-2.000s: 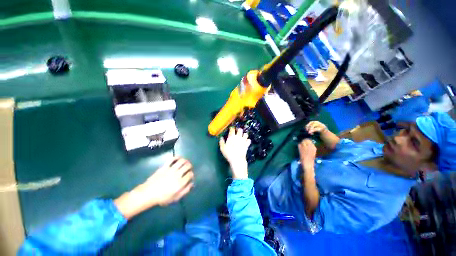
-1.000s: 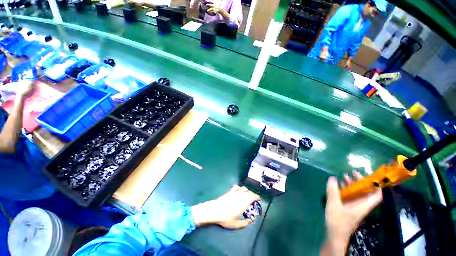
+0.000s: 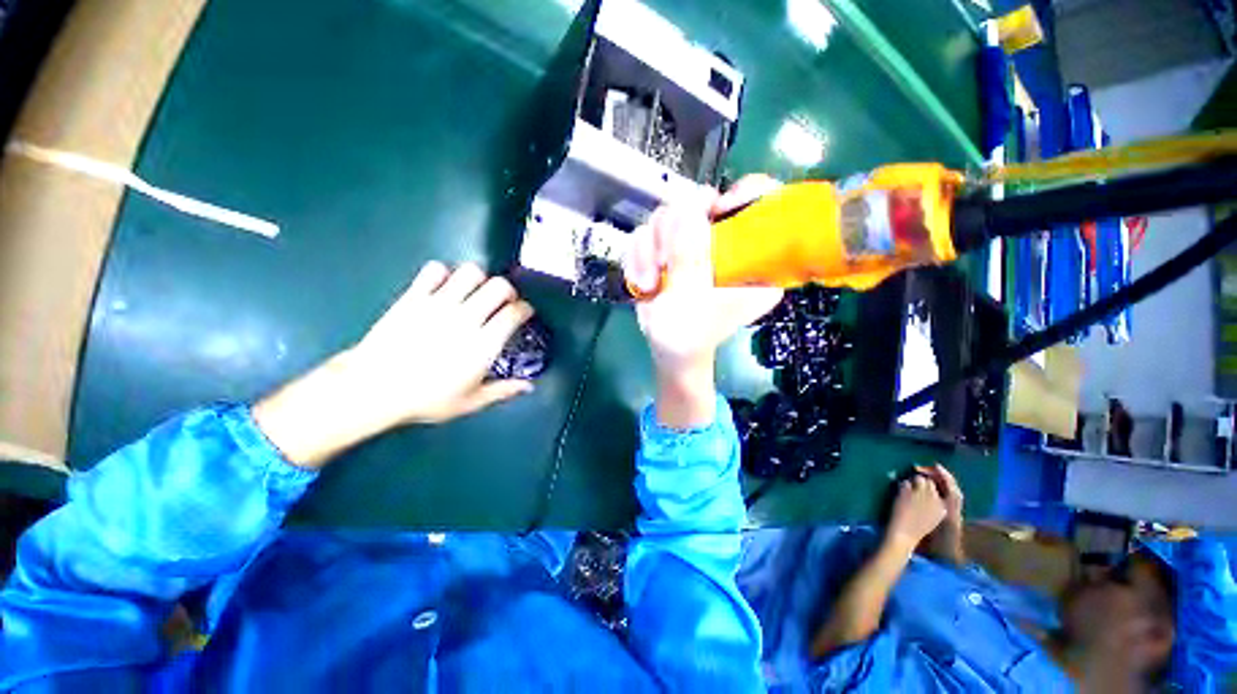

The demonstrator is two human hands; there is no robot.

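Note:
My left hand (image 3: 441,346) holds a round black housing (image 3: 521,350) down on the green bench, its fingers over the left side of the part. My right hand (image 3: 689,278) is wrapped round the front of the orange-yellow electric screwdriver (image 3: 834,233), which lies nearly level with its nose to the left. The nose is at the front of the pale grey screw feeder (image 3: 617,170), by the pick-up plate. The driver tip is hard to make out there. Silvery screws (image 3: 661,136) lie in the feeder's open hopper.
A pile of black parts (image 3: 800,366) lies right of my right hand. Beyond it is a black tray (image 3: 936,346) with a white sheet. A black cord (image 3: 1085,319) crosses above it. A cardboard sheet (image 3: 102,176) lies at far left. A neighbouring person's hands (image 3: 925,504) are at lower right.
The view has turned and moved closer to the feeder. The screwdriver in my right hand has come left to the feeder's front. My left hand still holds the housing on the bench.

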